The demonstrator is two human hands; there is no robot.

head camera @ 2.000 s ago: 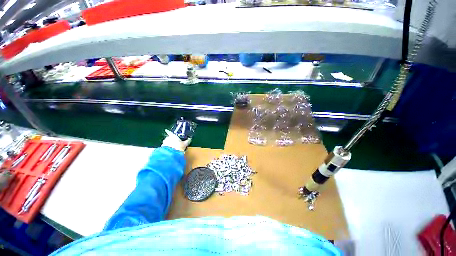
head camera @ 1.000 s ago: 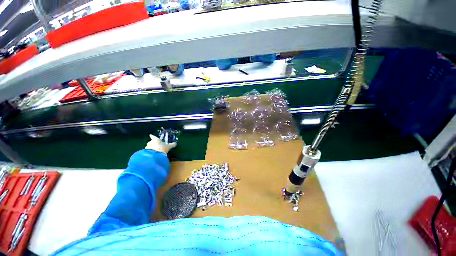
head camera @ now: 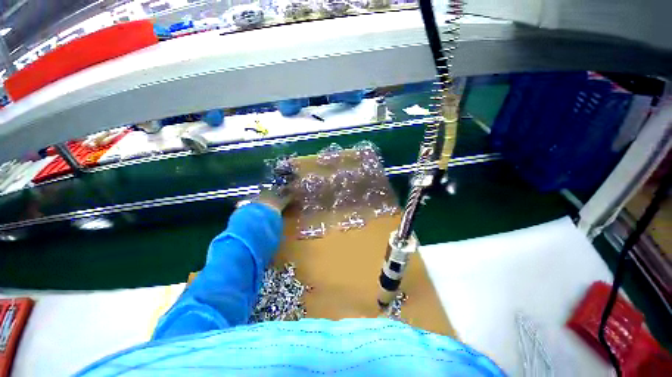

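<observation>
My left hand, blurred, is at the left edge of the brown cardboard, beside the clear shells in rows. Dark clustered parts are right at its fingertips; I cannot tell whether it grips them. My right hand is not in view. The silver fittings pile is partly hidden by my blue sleeve. The power screwdriver hangs with its tip over a small fitting cluster.
A dark green conveyor runs behind the bench. A pale shelf crosses overhead. A red tray is at far left. A red pouch and thin rods lie at right. Blue sleeves of people show opposite.
My left hand, which held a dark part over the conveyor, has moved to the dark cluster beside the shells. The view has turned right. The screw dish is no longer visible.
</observation>
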